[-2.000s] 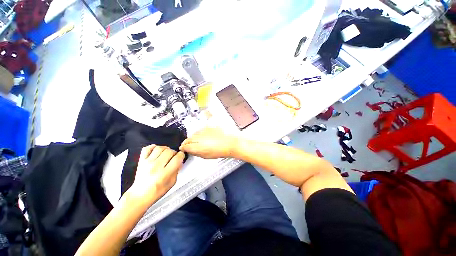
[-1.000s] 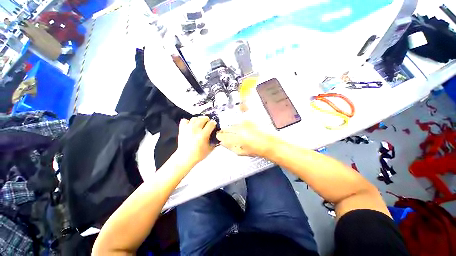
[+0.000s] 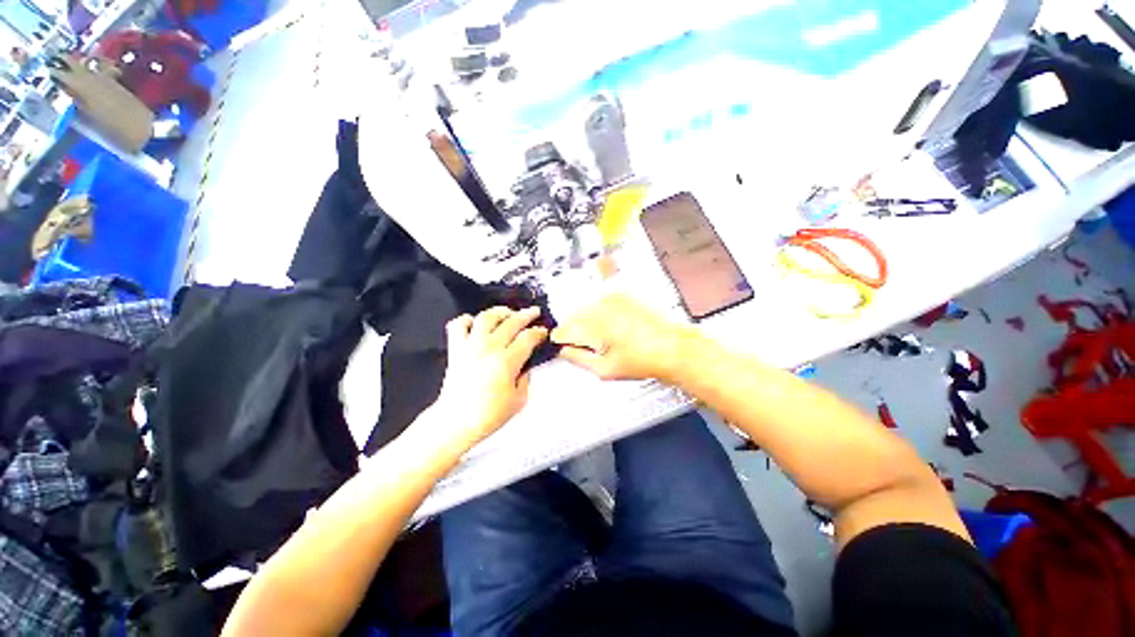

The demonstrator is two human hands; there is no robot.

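Note:
A black garment piece [image 3: 423, 311] lies on the white table, with its right end at the presser foot and needle area [image 3: 554, 230] of the sewing machine [image 3: 734, 87]. My left hand [image 3: 488, 361] holds this end from the left, fingers bent on the cloth. My right hand [image 3: 620, 339] pinches the cloth edge just right of it, close to the needle area. The fingertips of both hands are near each other. The exact fold under my fingers is hidden.
A smartphone [image 3: 697, 255] and scissors with red-orange and yellow loops [image 3: 840, 268] lie right of the needle. Black panels [image 3: 249, 411] hang over the left table edge beside plaid garments [image 3: 75, 299]. A black cloth [image 3: 1083, 93] lies at the machine's right end.
The view has shifted left since the first frame. Both hands have come nearer the needle area with the cloth. Since the second frame, my left hand has dropped slightly and its fingers have spread.

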